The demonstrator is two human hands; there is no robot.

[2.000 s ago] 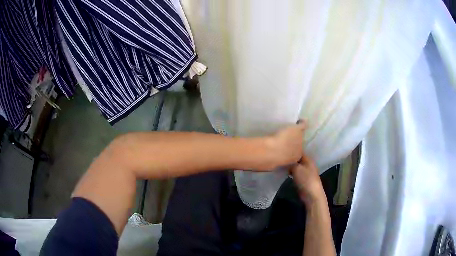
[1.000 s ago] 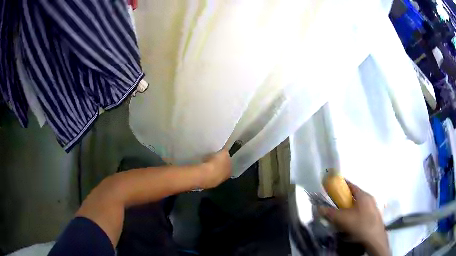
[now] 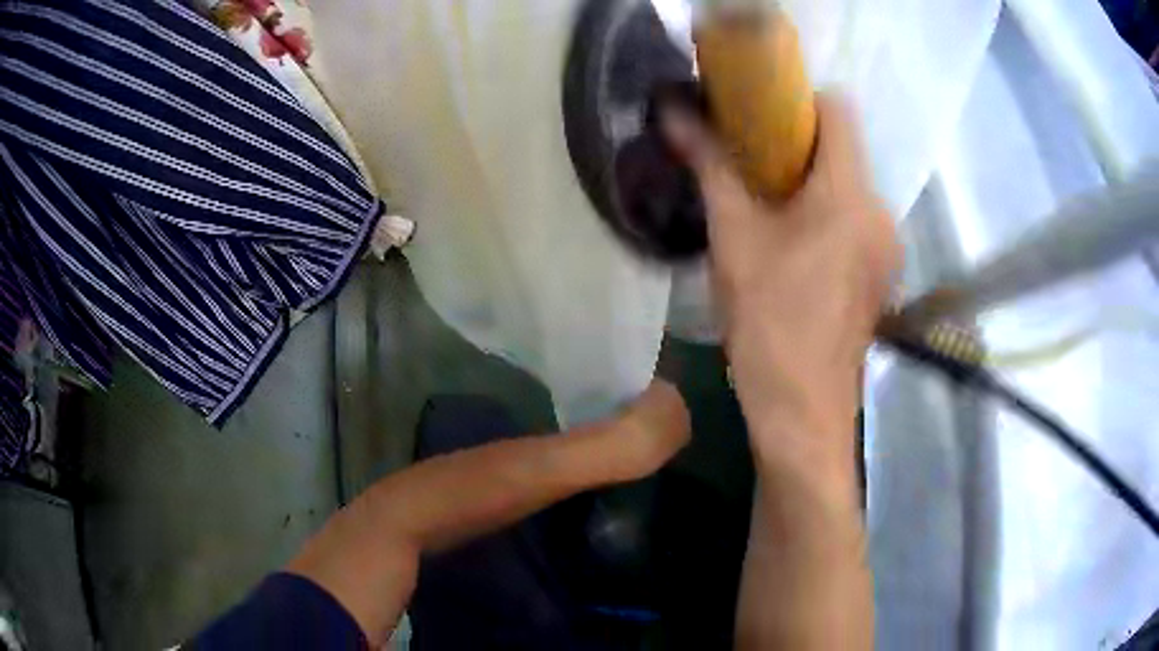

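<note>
The long sheer white-cream garment (image 3: 508,216) hangs in front of me. My left hand (image 3: 655,426) is closed on its lower edge near the middle of the view; the fingertips are hidden. My right hand (image 3: 801,242) grips the orange-yellow handle (image 3: 756,102) of the steam iron. The iron's dark body (image 3: 636,127) is held up against the garment, above my left hand. Both the iron and my right hand are blurred. Whether the iron's face presses on the cloth cannot be told exactly.
Navy striped garments (image 3: 165,191) hang at left, with a floral garment (image 3: 282,38) behind them. The white-covered pressing table (image 3: 1055,471) is at right. A pale hose (image 3: 1055,248) and a black cord (image 3: 1068,439) run from the iron to the right. Grey-green floor shows below left.
Both hands were together at the hem two seconds ago; my right hand then held the iron at lower right. The iron has moved up and left to the garment. My left hand still holds the hem.
</note>
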